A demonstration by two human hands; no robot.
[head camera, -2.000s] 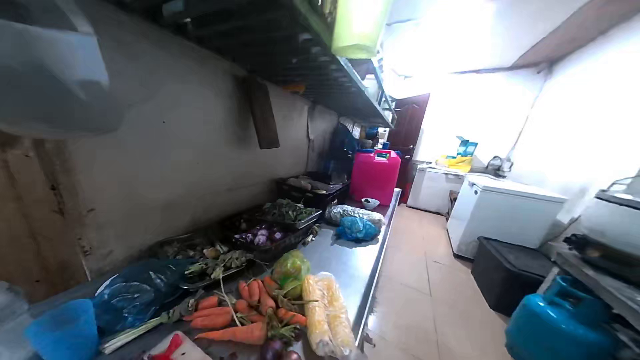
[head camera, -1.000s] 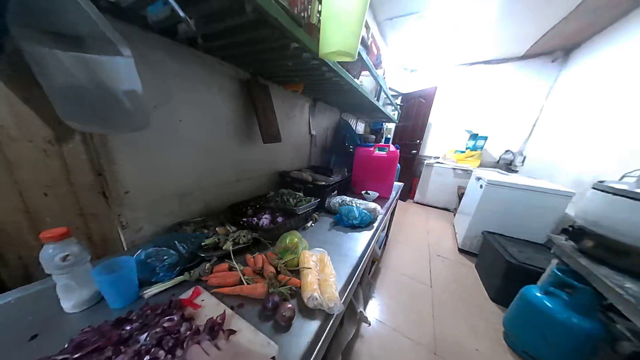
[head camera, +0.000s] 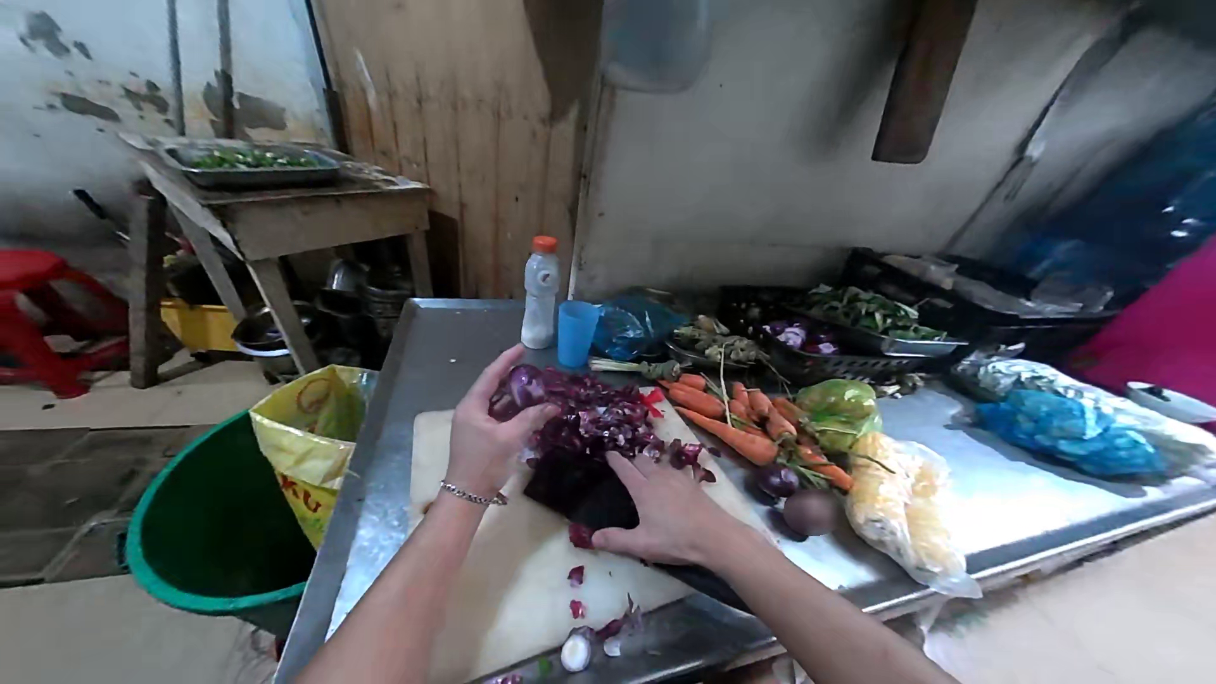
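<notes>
My left hand [head camera: 489,423], with a chain bracelet at its wrist, has a purple onion [head camera: 525,385] between thumb and fingers at the left of the chopped purple onion [head camera: 603,413]. Close to the pile's front edge, my right hand [head camera: 670,508] lies over a broad dark knife blade [head camera: 575,489], thumb on the near side; a dark part shows below the wrist. How firmly it grips is partly hidden. A white cutting board [head camera: 513,579] lies under both hands, with small onion bits and a red cloth-like or plastic piece [head camera: 652,403] at the pile's far right.
Carrots [head camera: 741,432], whole onions [head camera: 809,513], bagged corn [head camera: 902,503] and black crates stand right on the steel table [head camera: 380,475]. A blue cup [head camera: 577,334] and orange-capped bottle [head camera: 540,294] are behind the board. A green bin [head camera: 157,560] with a yellow bag [head camera: 318,437] stands left.
The view has swung left and down to the board. Both my hands are now in sight at the chopped onion; neither shows in the earlier frames.
</notes>
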